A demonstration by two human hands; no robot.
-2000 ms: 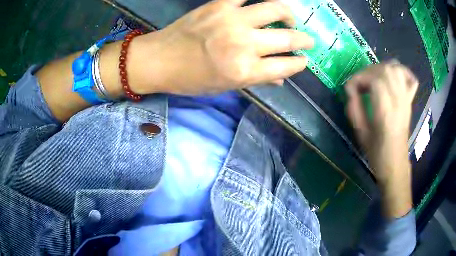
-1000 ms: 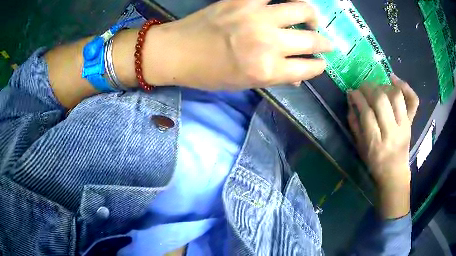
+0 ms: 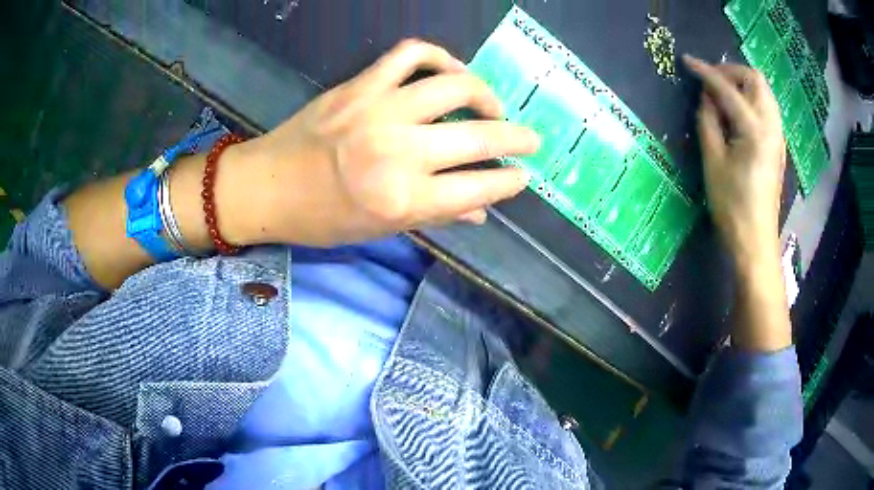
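A green PCB panel [image 3: 604, 172] lies slantwise on the black mat. My left hand [image 3: 422, 144], with a blue wrist band, red beads and thin silver bangles, is at the panel's left part. Its fingertips are on the panel and hold it; the thumb is mostly hidden. My right hand [image 3: 743, 144] is off the panel, to its right. Its index finger points at a small heap of gold-yellow components [image 3: 660, 48], a little short of it. Its fingers are partly apart, and no part shows in them.
Other green panels [image 3: 786, 86] lie overlapped at the upper right, beyond my right hand. A white label [image 3: 790, 266] shows partly behind my right forearm. The bench edge [image 3: 537, 321] runs slantwise between the mat and my denim jacket.
My right hand has left the panel's right end and moved up towards the component heap. My left hand stays at the panel. The whole view has shifted, so more of the panel shows.
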